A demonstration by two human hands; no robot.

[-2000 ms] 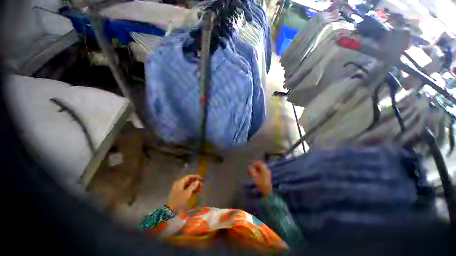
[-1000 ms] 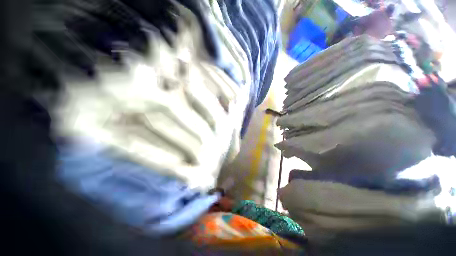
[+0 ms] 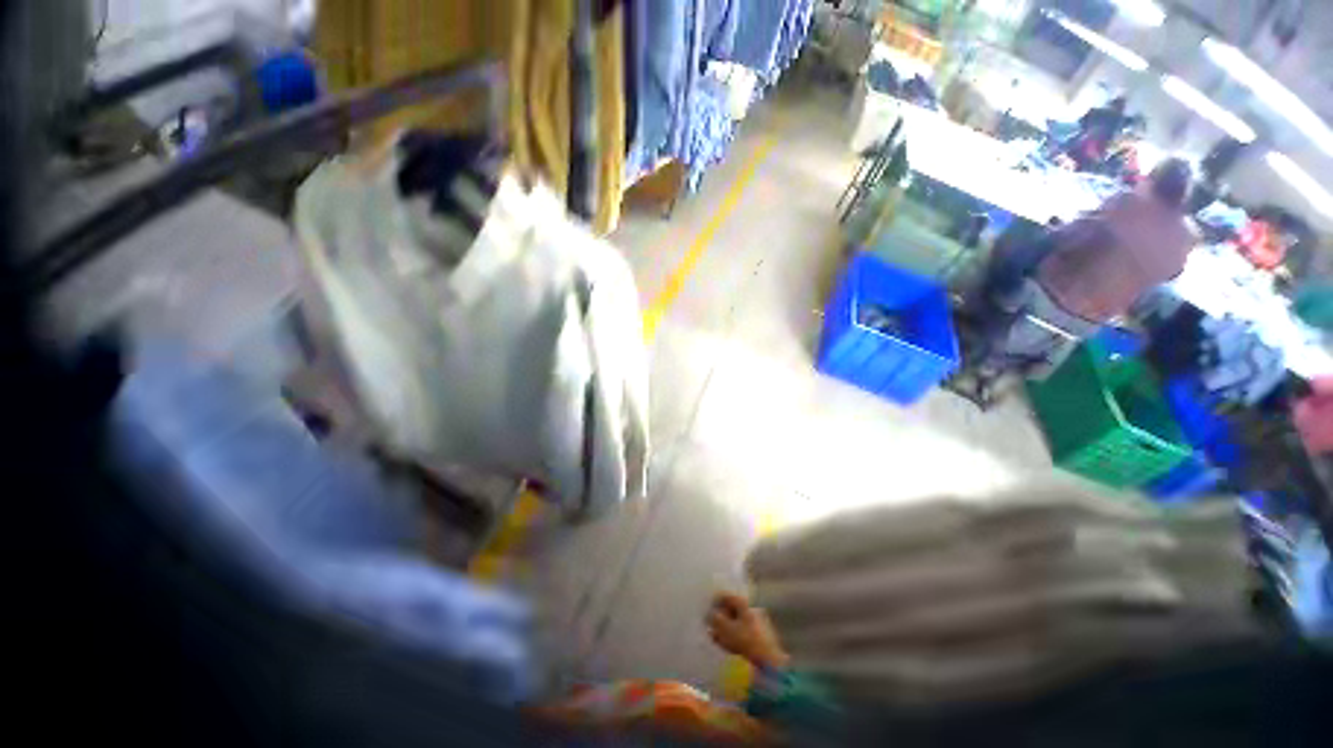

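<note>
My right hand (image 3: 743,628) shows small and blurred at the bottom centre, with a green sleeve. Its fingers look curled, but whether they hold anything cannot be told. It is beside a row of grey-beige hanging garments (image 3: 994,585) at the lower right. My left hand is not in view. Blurred light-blue garments (image 3: 307,512) lie at the lower left. Off-white garments (image 3: 497,329) hang from a dark metal rail (image 3: 219,154) at the left centre. The orange and white patterned cloth (image 3: 658,706) shows at the bottom edge.
A yellow-marked aisle floor (image 3: 680,424) runs between the garments. A blue crate (image 3: 889,351) and a green crate (image 3: 1096,417) stand on the floor at the right. A person (image 3: 1118,256) sits at a long white table (image 3: 980,158). Blue garments (image 3: 687,66) hang at the top.
The view has swung to show the open aisle, crates and worktables. My left hand, visible two seconds ago, is out of view. The garments beside me now look grey-beige.
</note>
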